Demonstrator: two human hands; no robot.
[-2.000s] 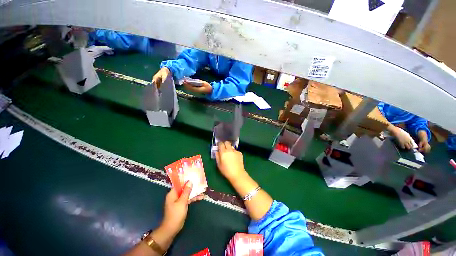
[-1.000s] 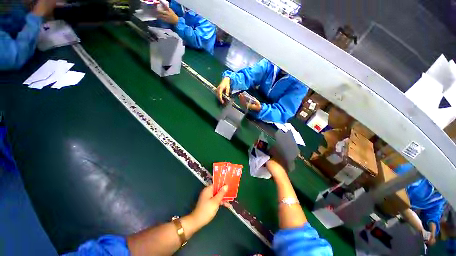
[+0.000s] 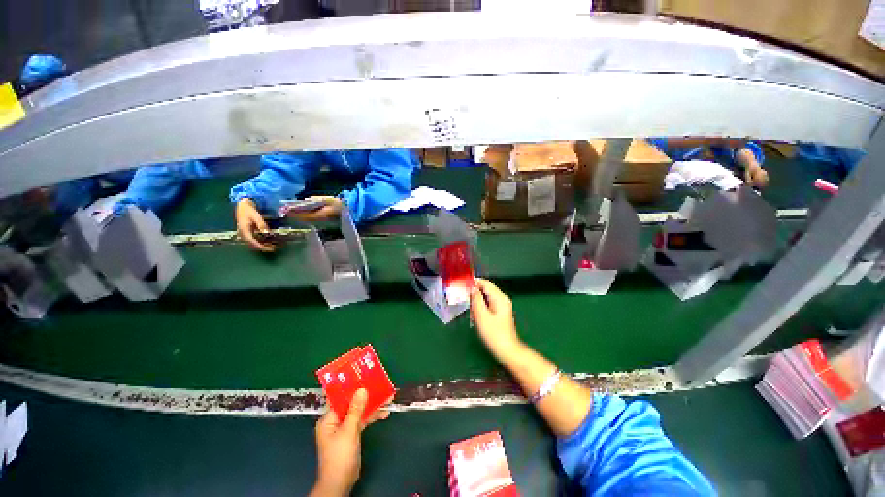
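Observation:
My left hand [image 3: 342, 442] holds a small fan of red cards [image 3: 357, 381] above the worn conveyor edge rail [image 3: 456, 390]. My right hand [image 3: 493, 315] holds a single red card [image 3: 456, 270] by its lower edge, at the opening of an upright open gift box [image 3: 442, 300] on the green belt [image 3: 262, 325]. The card covers part of the box's inside. A stack of red inserts [image 3: 483, 464] lies on the table below, between my arms.
Other open boxes [image 3: 345, 287] stand along the belt to both sides. A thick overhead frame [image 3: 340, 115] crosses above, with a slanted post [image 3: 791, 267] at right. More inserts [image 3: 802, 390] lie at right. People in blue smocks and brown cartons [image 3: 532, 190] are opposite.
The view has swung level again. My right hand, earlier down in a box, is now higher with a red card showing. My left hand still holds its fanned cards.

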